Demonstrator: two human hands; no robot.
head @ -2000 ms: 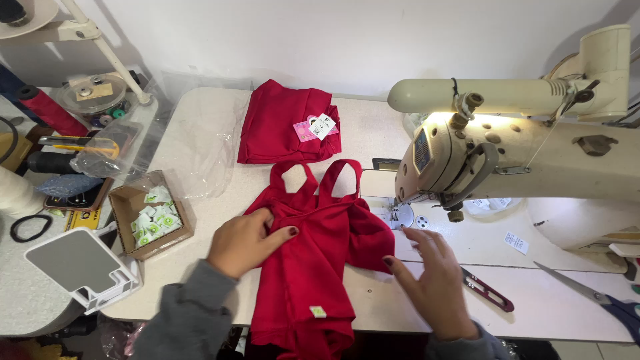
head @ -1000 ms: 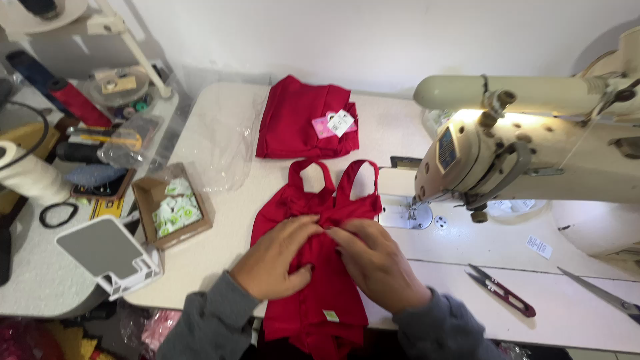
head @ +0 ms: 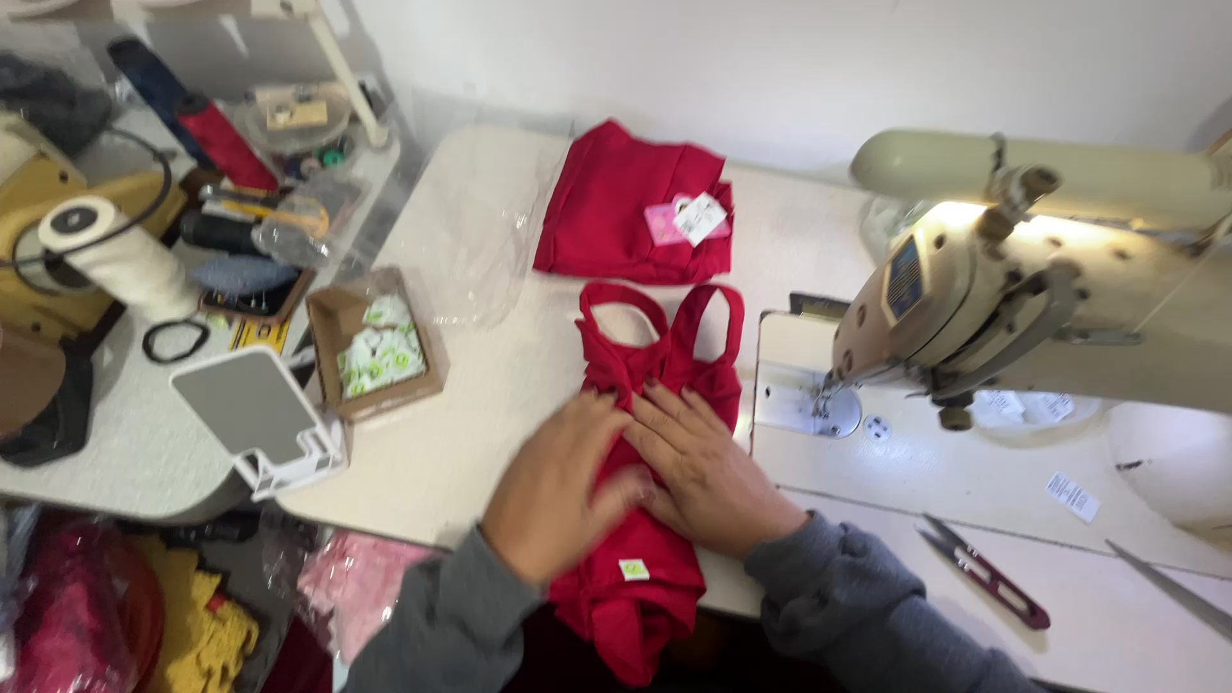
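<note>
A red garment with shoulder straps (head: 664, 587) lies on the white sewing table, its straps toward the wall and its lower end over the front edge. A small white and green label (head: 633, 569) is on its lower part. My left hand (head: 558, 481) rests on the garment's left side, slightly blurred. My right hand (head: 707, 472) lies flat on its middle and right side, fingers spread a little, beside the left fingertips. Neither hand visibly grips the cloth. Behind it lies a folded red garment (head: 616, 207) with a pink and white tag (head: 701, 218).
At right stands a sewing machine (head: 962, 308); thread snips (head: 991, 573) and a scissor blade (head: 1169, 587) lie in front of it. A cardboard box of labels (head: 423, 385), a phone stand (head: 255, 414) and a clear plastic bag (head: 472, 231) are at left. Thread cones (head: 125, 255) stand farther left.
The garment's sides, spread wider two seconds ago, are now folded inward into a narrower shape. My hands have come together over its middle from either side.
</note>
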